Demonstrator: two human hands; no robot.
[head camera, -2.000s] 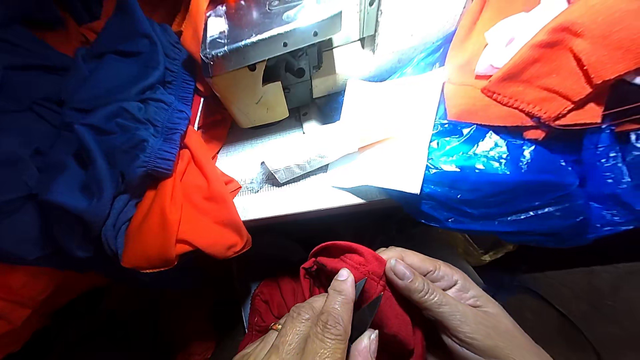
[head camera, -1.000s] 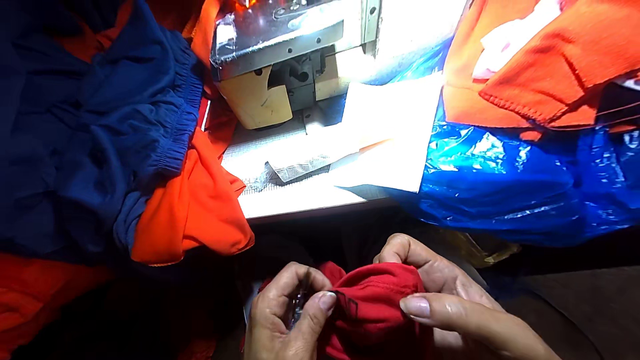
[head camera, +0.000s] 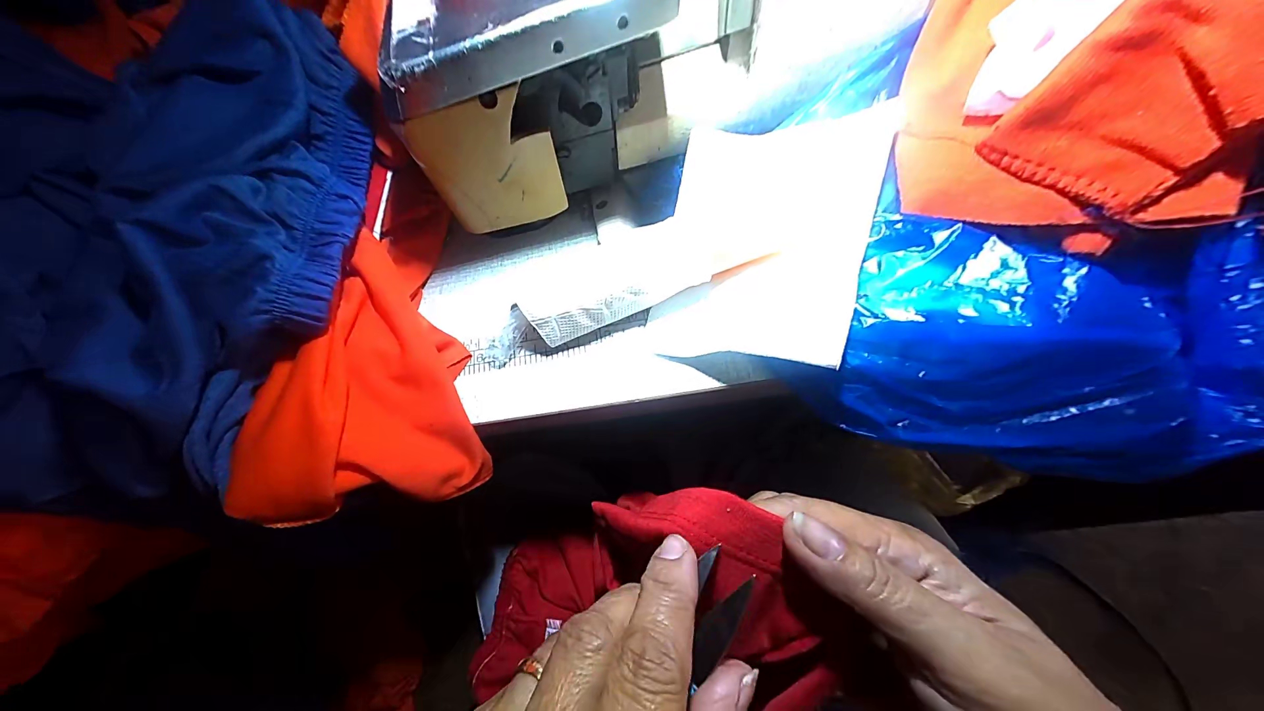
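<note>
A red cloth garment (head camera: 731, 523) with a stitched seam is bunched at the lower middle, below the table edge. My left hand (head camera: 632, 632), with a ring on one finger, holds a small pair of thread snips (head camera: 726, 612). The two pointed blades are apart and lie over the red cloth; the rest of the tool is hidden by my fingers. To the right, my right hand (head camera: 889, 583) pinches the garment's folded edge between thumb and fingers.
A sewing machine (head camera: 494, 148) stands on the white table (head camera: 592, 385), with white sheets (head camera: 780, 247) beside it. Navy garments (head camera: 158, 227) and orange cloth (head camera: 365, 415) hang at the left edge. Blue plastic (head camera: 1017, 346) with orange fabric (head camera: 1106, 109) on top lies at the right.
A second ago the snips' blades were not plainly seen above the cloth; now they point up over it beside my left index finger. The garment's fold has shifted between my hands.
</note>
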